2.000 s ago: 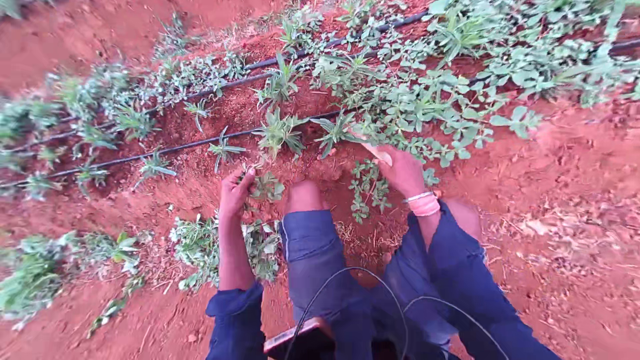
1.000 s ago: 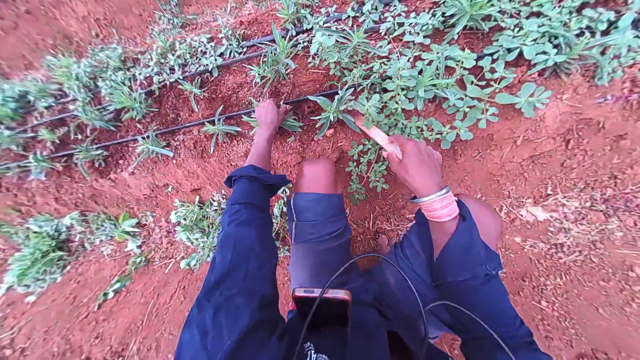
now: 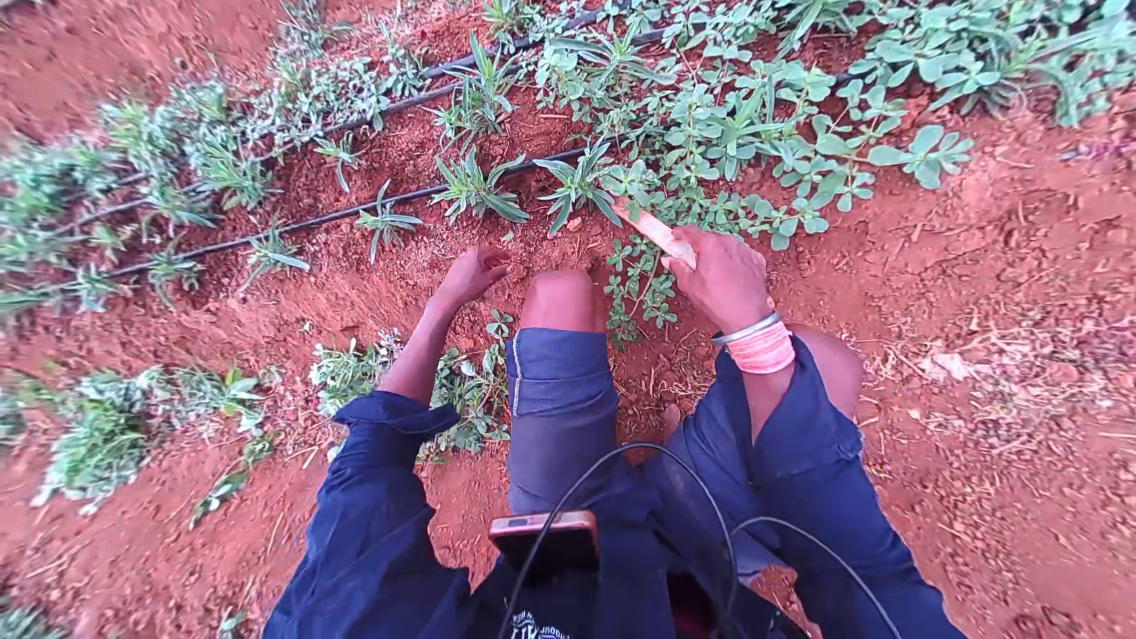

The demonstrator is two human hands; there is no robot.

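My right hand [image 3: 726, 277] is closed around the end of a flat wooden handle [image 3: 655, 232]; its far end lies among leaves, and whether a blade is there cannot be told. Just beyond that end grows a narrow-leaved plant [image 3: 577, 185], beside a low, round-leaved spreading plant [image 3: 710, 133]. My left hand [image 3: 477, 273] is over the red soil left of my knee, fingers curled; whether anything is between them cannot be told. Another narrow-leaved plant [image 3: 477, 188] stands beyond it, next to a black drip irrigation line [image 3: 328, 217].
Further black drip lines [image 3: 413, 99] run across the bed among plants. Pulled greenery [image 3: 102, 444] lies on the soil at left, and more [image 3: 466, 390] beside my left knee. A phone [image 3: 546, 537] and dark cables [image 3: 612, 457] are at my body.
My left hand has drawn back toward me from the narrow-leaved plants near the drip line, where it was one second ago. My right hand still holds the wooden handle.
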